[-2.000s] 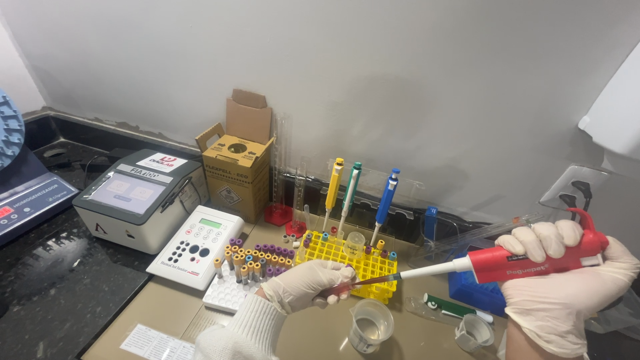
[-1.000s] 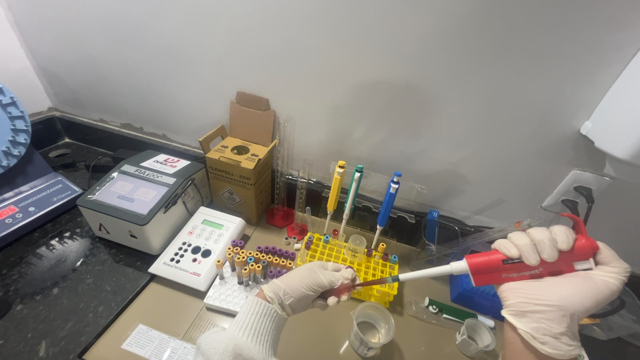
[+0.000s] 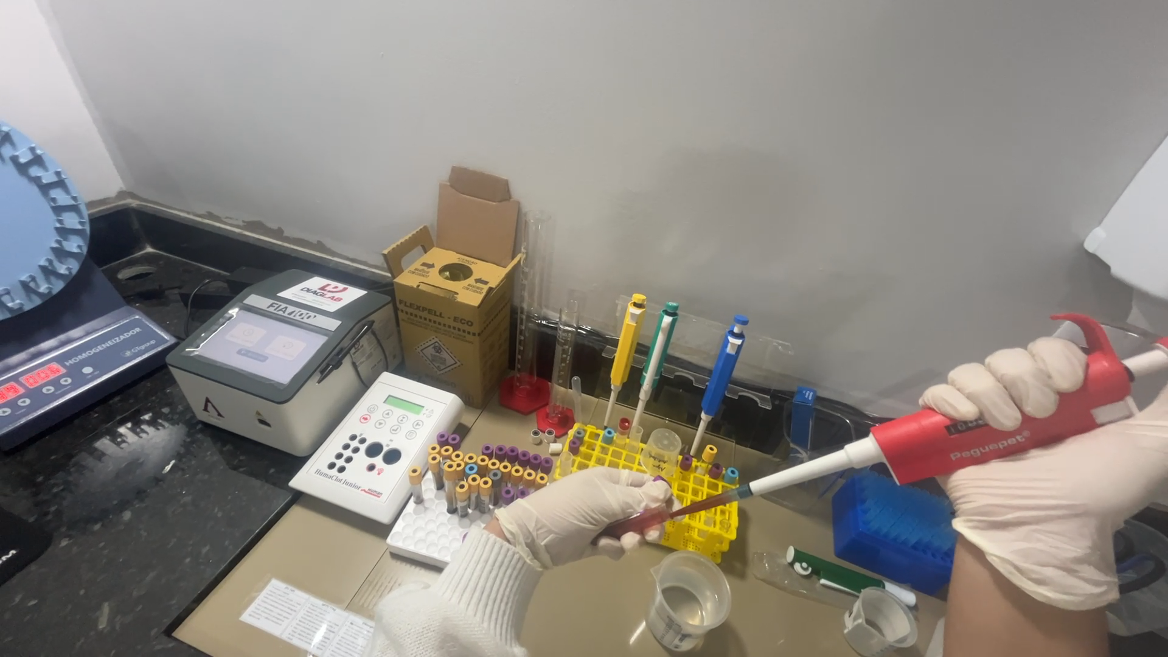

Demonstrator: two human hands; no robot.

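My gloved left hand [image 3: 589, 516] holds a tube of red liquid [image 3: 639, 523], tilted, over the front of a yellow test-tube rack [image 3: 716, 520]. In my gloved right hand [image 3: 1036, 429] is a red-bodied pipette [image 3: 995, 438] with a white shaft, pointing left and down. Its blue-ended tip [image 3: 721, 499] has dark red liquid inside and reaches the mouth of the held tube. Yellow, green and blue pipettes [image 3: 723, 383] stand upright at the rack. Capped tubes [image 3: 493, 474] fill part of a white rack [image 3: 411, 538] beside my left hand.
Plastic beakers [image 3: 689, 607] stand in front. A blue tip box [image 3: 894, 538] and a green pipette pump [image 3: 844, 575] lie at right. Further left are a white keypad analyzer [image 3: 379, 447], a touchscreen analyzer [image 3: 283, 365], a cardboard sharps box [image 3: 452, 338], glass cylinders [image 3: 536, 301] and a tube mixer [image 3: 73, 365].
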